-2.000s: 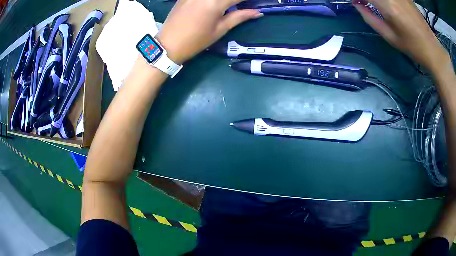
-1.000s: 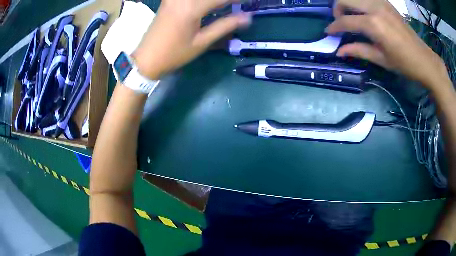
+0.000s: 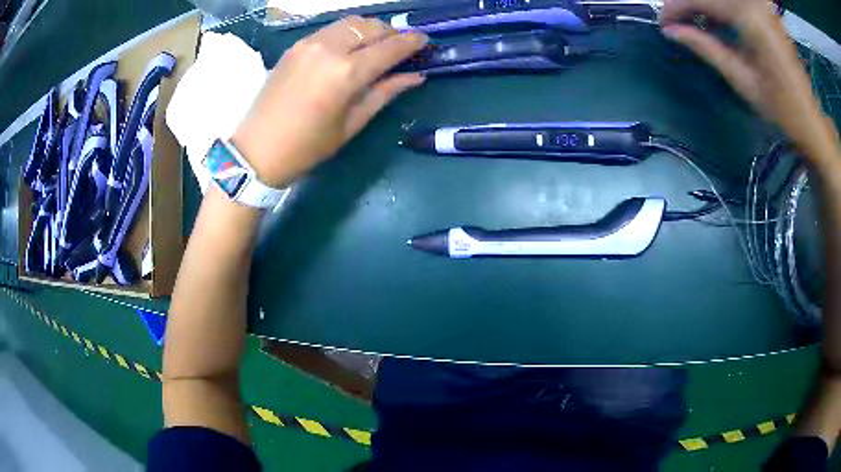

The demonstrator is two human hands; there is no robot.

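My left hand (image 3: 346,88) grips the tip end of a dark 3D printing pen (image 3: 498,51) near the far side of the bench. My right hand (image 3: 728,41) is raised at the upper right, blurred, fingers bent; I cannot tell if it holds the thin strand there. A farther pen (image 3: 507,13) lies behind, its display lit. A third pen (image 3: 553,140) lies face up with lit digits, tip to the left. The nearest pen (image 3: 553,241) lies on its side. Cords leave the pens' rear ends at the right.
A cardboard tray (image 3: 168,203) of jumbled pens stands at the left. A white crumpled cloth or tissue (image 3: 214,92) lies beside it. Loose clear filament loops (image 3: 791,235) lie at the right. A lower cardboard box (image 3: 323,367) shows below the bench's front edge.
The second pen from the far side has turned from its pale side to its dark face, with my left hand now on its tip end. My right hand has moved right, off the pens.
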